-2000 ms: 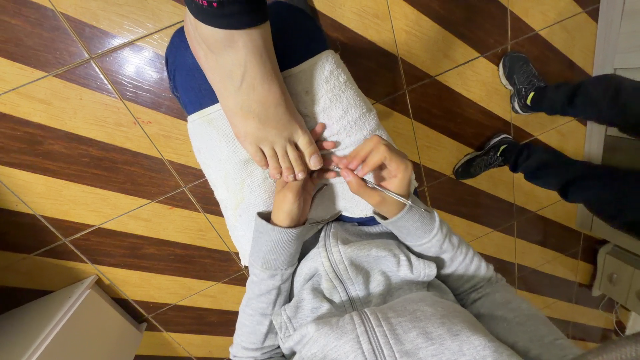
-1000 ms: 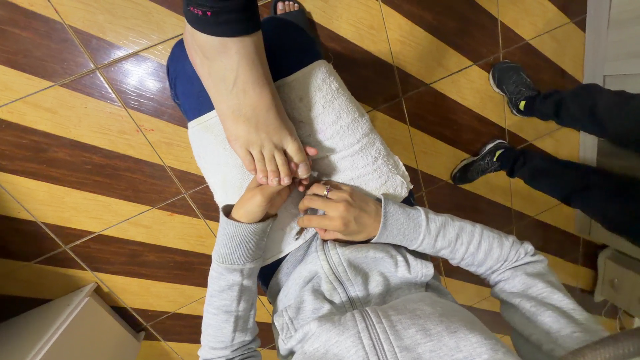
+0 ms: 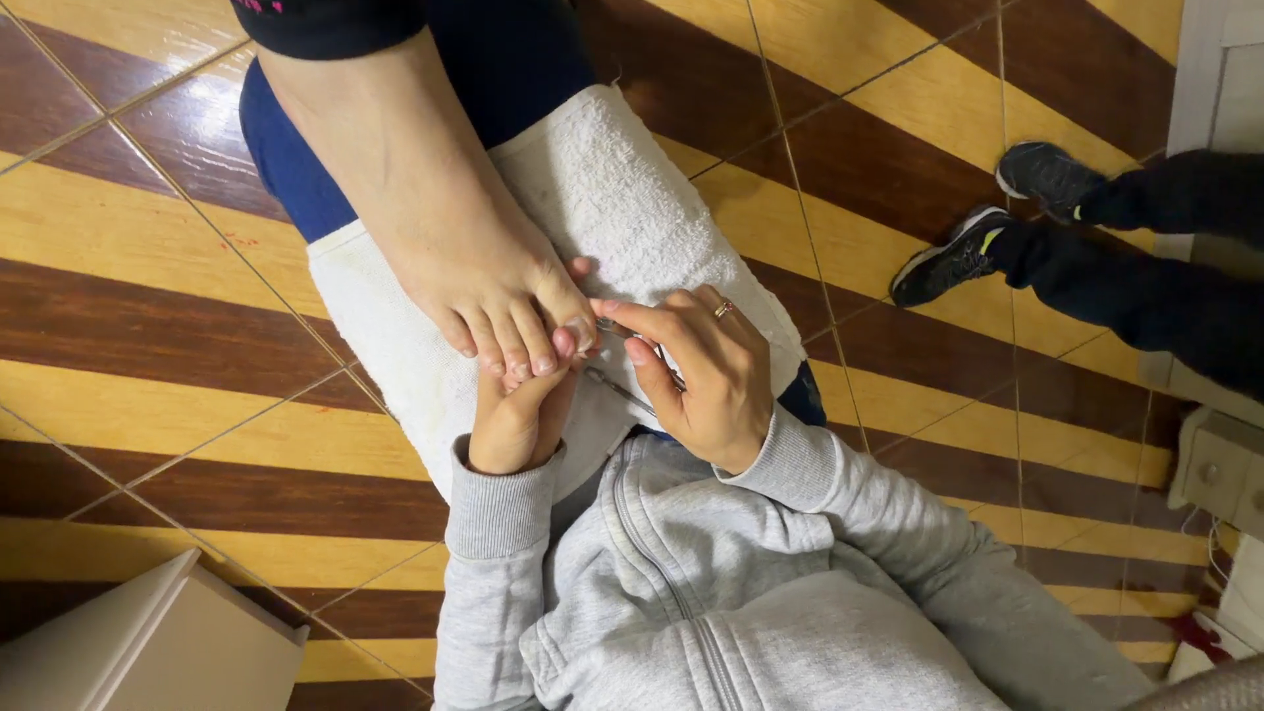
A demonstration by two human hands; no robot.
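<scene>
Another person's bare foot [image 3: 464, 217] rests over a white towel [image 3: 652, 197] spread across my lap. My left hand [image 3: 518, 420] grips the front of the foot from below, its thumb beside the big toe. My right hand [image 3: 701, 375], with a ring on one finger, holds a small metal tool, probably nippers [image 3: 617, 328], whose tip is at the big toenail. The fingers hide much of this tool. A thin metal tool [image 3: 622, 390] lies on the towel between my two hands.
At the right, another person's legs and black sneakers [image 3: 943, 262] are on the striped tile floor [image 3: 128, 316]. A pale piece of furniture [image 3: 188, 642] stands at the lower left. A small drawer unit [image 3: 1220, 469] with cables is at the right edge.
My right hand, earlier lower with fingers curled near the towel's edge, has come up to the big toe, a metal tool now visible in it. My left hand has stayed at the foot.
</scene>
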